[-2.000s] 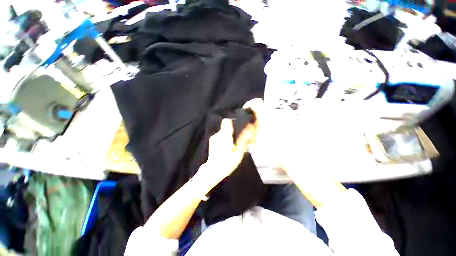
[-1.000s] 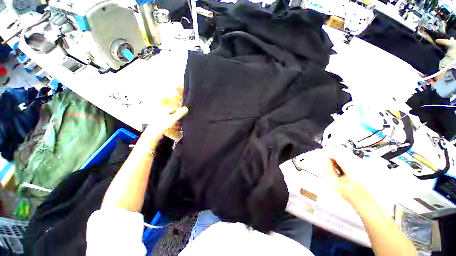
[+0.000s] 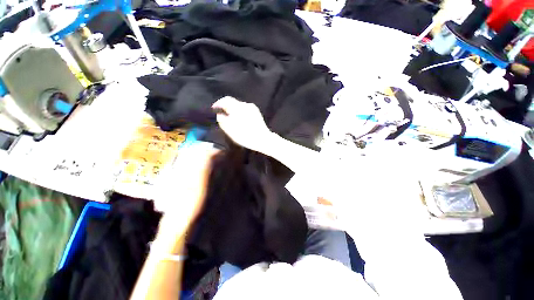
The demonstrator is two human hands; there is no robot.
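Observation:
A large black garment (image 3: 234, 70) lies bunched on the white table and hangs over its front edge onto my lap. My right hand (image 3: 239, 120) reaches across to the left over the garment, its fingers curled on a fold of the cloth. My left hand (image 3: 190, 170) is at the garment's left side, above the table's front part. It is blurred and overexposed, so its fingers and what they hold cannot be made out. A small blue patch shows just above it.
The sewing machine (image 3: 375, 120) stands to the right with its dark control panel (image 3: 481, 150). A clear-covered item (image 3: 455, 200) lies at the right edge. Another machine (image 3: 35, 88) stands left. A brown-yellow patch (image 3: 146, 152) is on the table. A blue crate (image 3: 76, 234) with black cloth is below left.
My right hand has moved from near the machine left onto the garment. My left hand has moved off the cloth's left edge. The garment's lower left part is now folded up. The view has turned.

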